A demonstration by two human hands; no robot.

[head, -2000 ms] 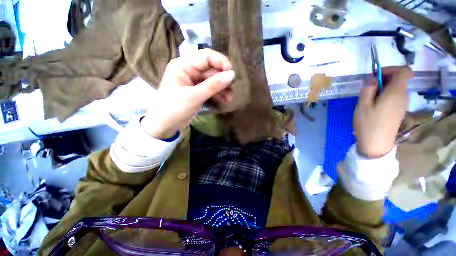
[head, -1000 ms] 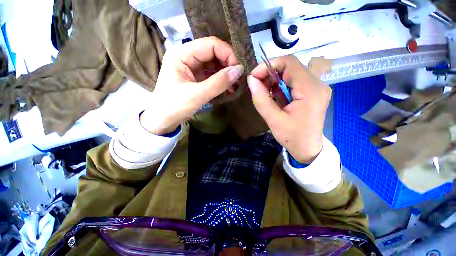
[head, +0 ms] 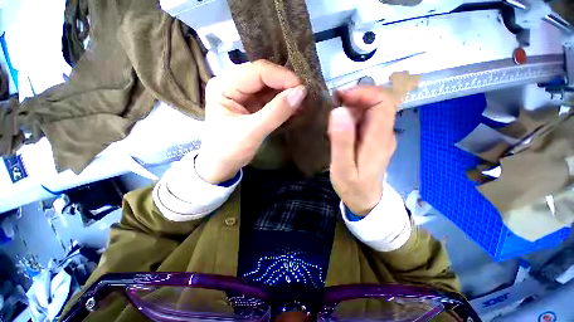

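Note:
A brown knit panel (head: 267,38) hangs from the machine table toward my lap, with a lighter speckled seam (head: 294,47) along it. My left hand (head: 252,113) pinches the panel at the seam between thumb and fingertips. My right hand (head: 364,141) is just right of the panel, thumb and forefinger slightly apart and blurred. The snips are not visible in it now; whether they are hidden in the palm cannot be told.
A brown garment pile (head: 119,82) lies on the white table at left. A measuring strip (head: 484,77) runs along the table's front edge, with a beige scrap (head: 405,83) on it. A blue bin (head: 450,188) with cut pieces (head: 535,182) stands at right.
My right hand came in from the right with the snips to the seam, then drew slightly back; the snips are no longer visible. My left hand stays at the seam.

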